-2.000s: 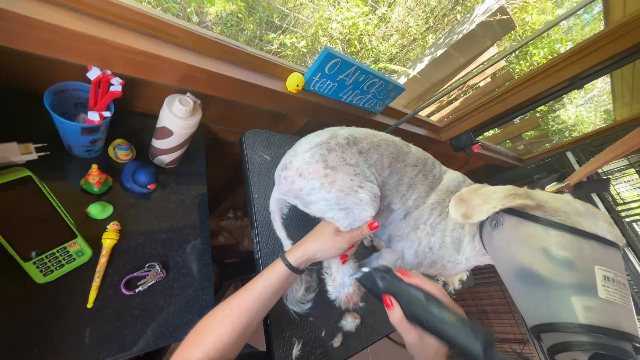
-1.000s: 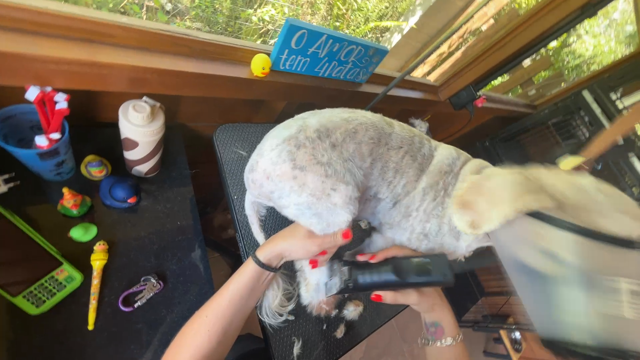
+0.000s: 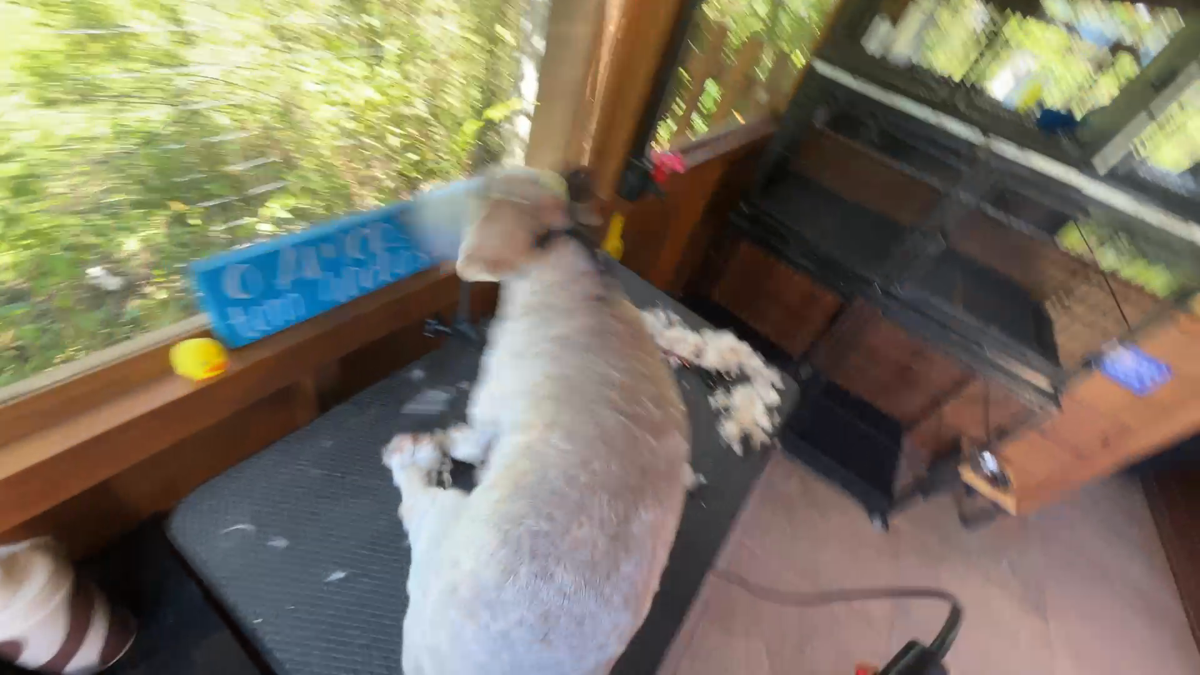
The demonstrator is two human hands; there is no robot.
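Observation:
A short-clipped, light-coated dog [image 3: 581,450] lies on a black textured grooming table [image 3: 281,497], its back toward me and its head [image 3: 516,225] at the window. A clear cone seems to surround the head, though blur makes it hard to tell. Clumps of cut fur [image 3: 736,375] lie on the table to the right of the dog. At the bottom edge shows the end of a black clipper [image 3: 914,659] with its cord [image 3: 844,593], and a bit of red beside it. Neither of my hands can be made out.
A blue lettered sign [image 3: 309,267] and a yellow rubber duck [image 3: 199,358] stand on the wooden window ledge. A brown-and-white bottle [image 3: 56,609] is at lower left. Black metal-framed cages [image 3: 900,244] stand at right, beside a wooden board [image 3: 1106,422] above the floor.
The dog has turned, from head at right to head at the window. My hands have left its legs, and the clipper has moved off it. The view has swung right.

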